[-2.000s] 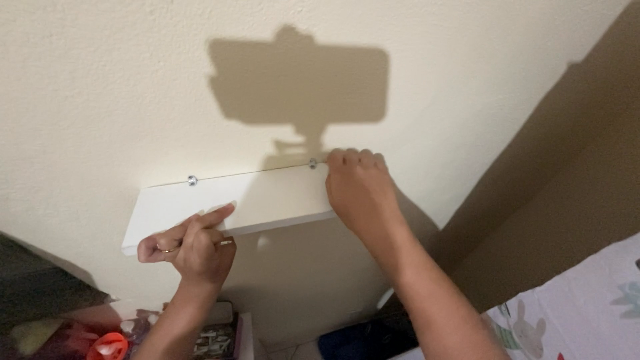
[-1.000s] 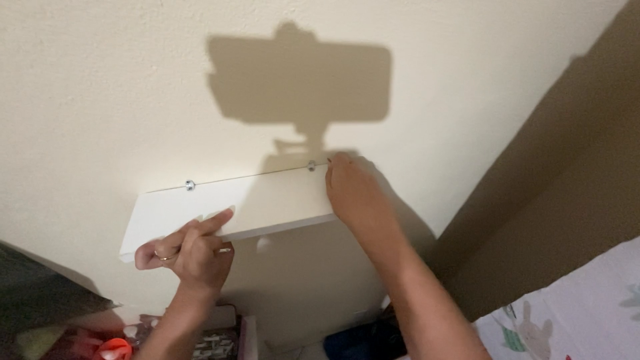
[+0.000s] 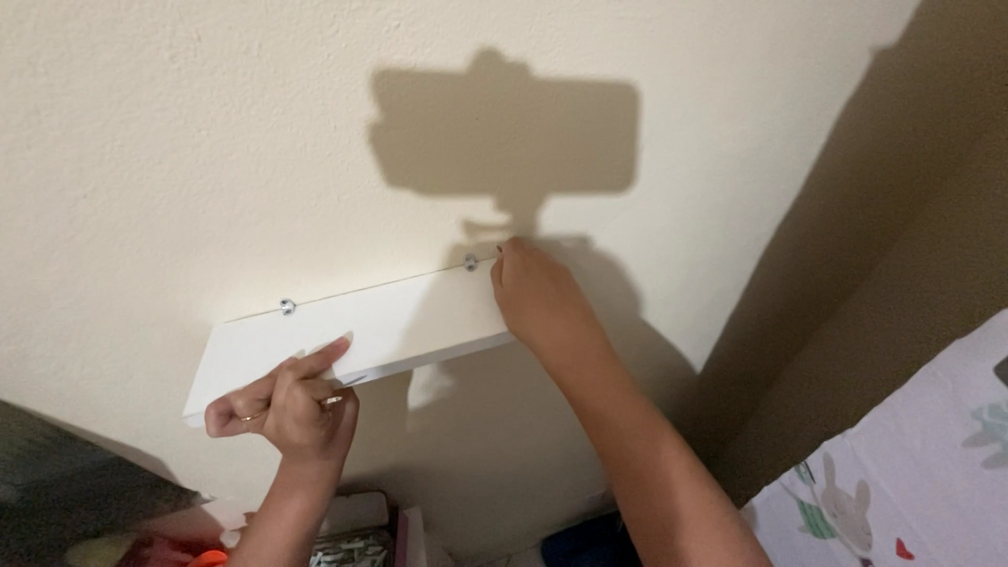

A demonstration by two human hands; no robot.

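A white shelf board (image 3: pixel 378 315) lies with its back edge along a cream wall. Two small metal fittings, one at the left (image 3: pixel 287 306) and one at the right (image 3: pixel 470 262), stand where board and wall meet. My left hand (image 3: pixel 291 394), with rings on it, grips the front edge near the left end, a finger stretched over the top. My right hand (image 3: pixel 539 287) is closed at the right end, by the wall and just right of the right fitting. Whether its hidden fingers hold something, I cannot tell.
The wall (image 3: pixel 197 157) carries the shadow of a phone-like device on a mount. A brown curtain or panel (image 3: pixel 850 276) hangs at the right, beside a white cloth with a rabbit print (image 3: pixel 929 441). Below are a box of small items (image 3: pixel 354 547), an orange thing (image 3: pixel 209 558) and dark fabric (image 3: pixel 587 542).
My right hand has turned slightly at the right end of the board, its knuckles lying differently than two seconds ago. My left hand keeps its place on the front edge.
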